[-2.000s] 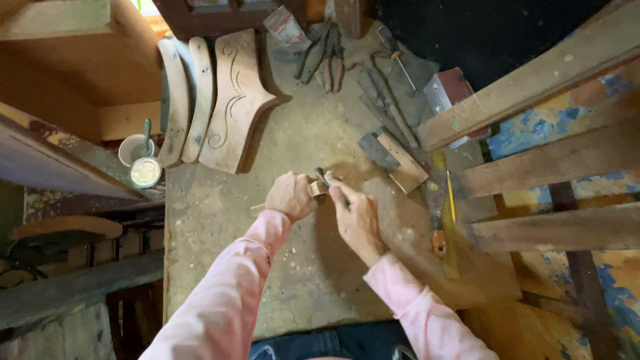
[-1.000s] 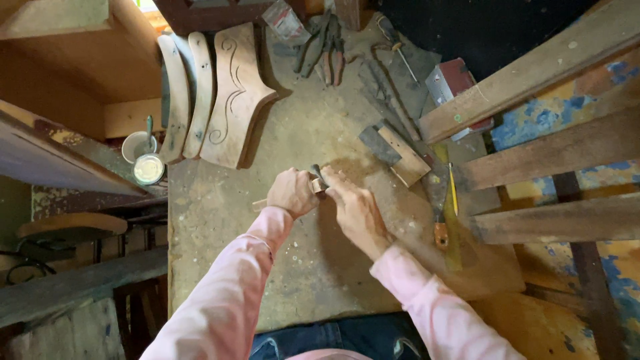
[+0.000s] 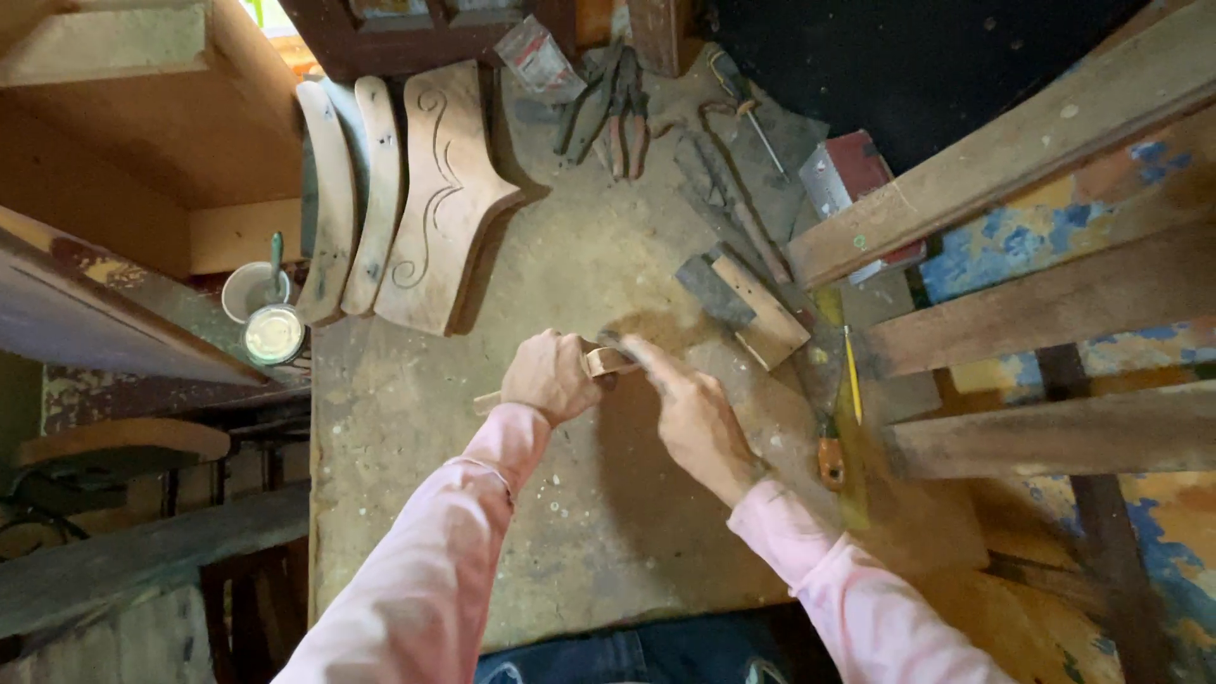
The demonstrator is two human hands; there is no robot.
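Over the middle of the worktable (image 3: pixel 446 532), my left hand (image 3: pixel 549 378) is closed around a small, light wooden piece (image 3: pixel 602 362). One end of the wood shows beside my thumb, and a thin strip pokes out behind my wrist. My right hand (image 3: pixel 698 418) reaches in from the right, its index finger stretched along a dark tool (image 3: pixel 613 339) that meets the wood. Most of that tool is hidden by my fingers, so its kind cannot be told.
Curved wooden slats (image 3: pixel 332 209) and a carved wooden panel (image 3: pixel 442 199) lie at the back left. Behind are pliers (image 3: pixel 627 114) and a screwdriver (image 3: pixel 746 104). A wooden try square (image 3: pixel 750 304) and a yellow pencil (image 3: pixel 852 375) lie to the right. Slatted wood (image 3: pixel 1026 309) borders the right side.
My right hand's index finger now lies stretched out; two seconds ago its fingers were curled around the dark tool. My left hand keeps its hold on the wood.
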